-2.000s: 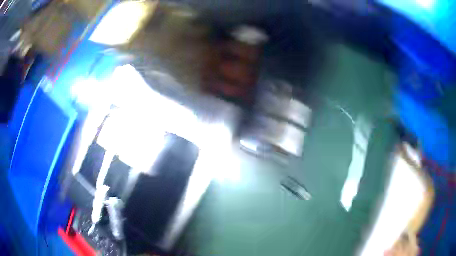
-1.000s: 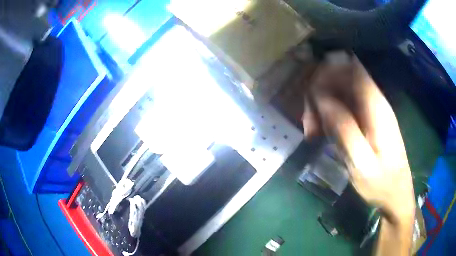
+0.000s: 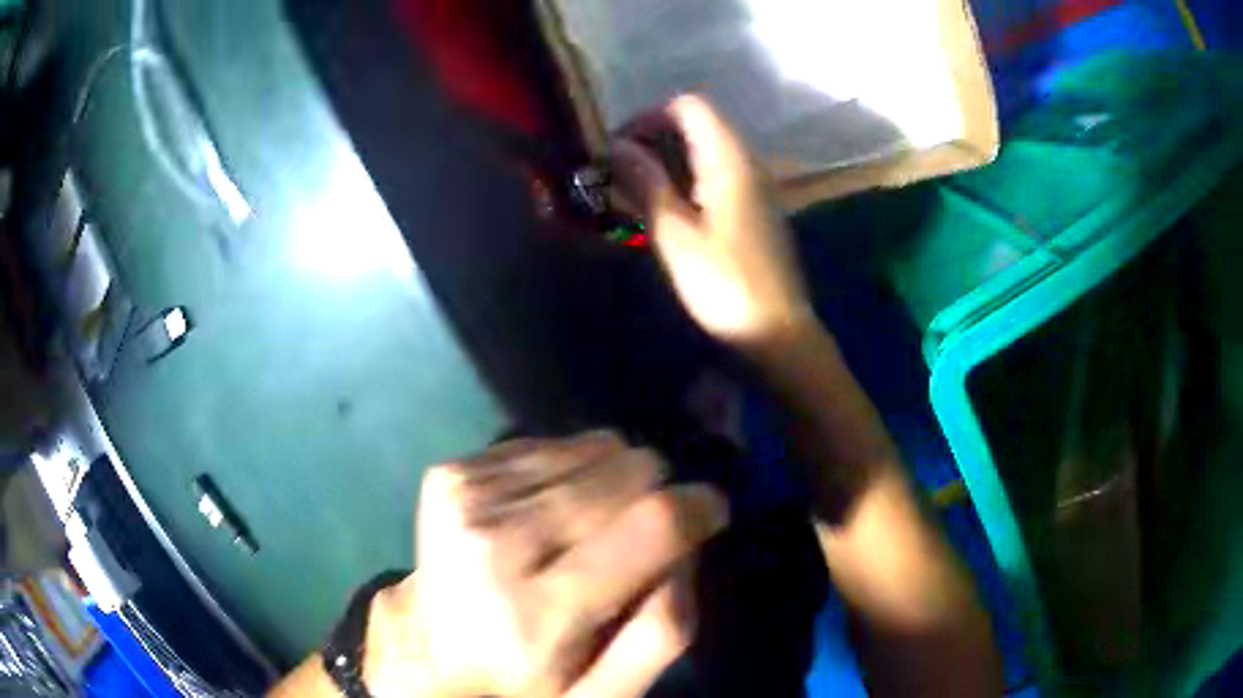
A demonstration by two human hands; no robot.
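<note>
My left hand [image 3: 552,566], with a dark band at the wrist, is at the lower centre over the mat's edge, its fingers curled. Anything inside it is hidden. My right hand [image 3: 716,225] reaches up beside the tan carton with a white inside [image 3: 941,157]. A small metallic thing [image 3: 589,188] with green and red spots near it is at its fingertips; blur hides whether it is gripped. One black USB-like stick [image 3: 222,514] lies on the green mat [image 3: 341,423], and a similar one [image 3: 169,330] lies farther up.
A green plastic crate [image 3: 975,355] stands at the right, below the carton. A thin white looped cable [image 3: 184,130] lies on the mat at upper left. White cables [image 3: 171,664] and a blue surface [image 3: 123,661] show at lower left. A dark strip [image 3: 409,177] borders the mat.
The view has swung right, from the machine plate to the carton and crate. My right hand has gone from the small items by the plate to the carton's side. My left hand has come into view.
</note>
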